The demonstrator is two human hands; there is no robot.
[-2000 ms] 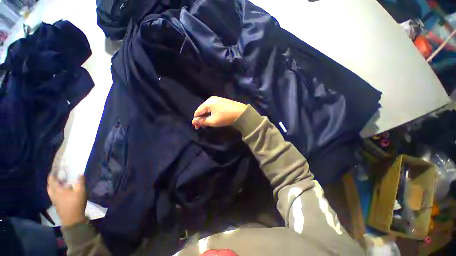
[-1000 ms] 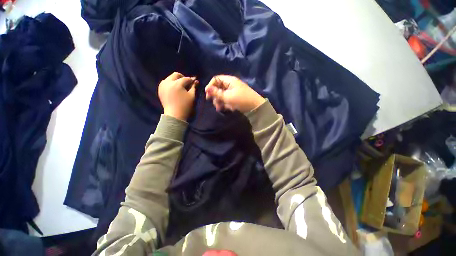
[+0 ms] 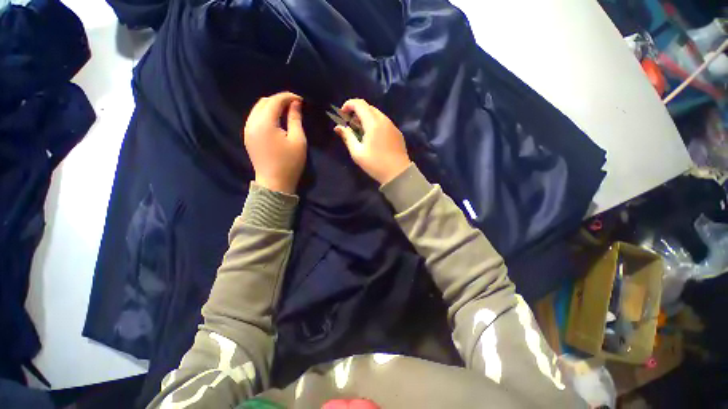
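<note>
A large dark navy lined garment (image 3: 215,160) lies spread on the white table in front of me, with shiny lining (image 3: 511,172) showing on its right side. My left hand (image 3: 275,140) is over the middle of it, thumb and fingertips together at the cloth; whether they pinch a thread or a bit of cloth is too small to tell. My right hand (image 3: 373,142) is just to the right, a short gap away. It holds small metal thread snips (image 3: 346,121), blades pointing up and left toward my left fingertips. A pale loose thread (image 3: 295,44) lies on the garment above.
The white table (image 3: 591,88) shows at right and in a strip at left. Other navy garments (image 3: 36,160) lie at the far left. A small white label (image 3: 469,209) shows on the lining. An open cardboard box (image 3: 595,307) and clear plastic are at lower right.
My left hand has come from the table's left edge to the garment's middle beside my right hand. My right hand has moved up, and the snips' blades now show. The view has shifted slightly.
</note>
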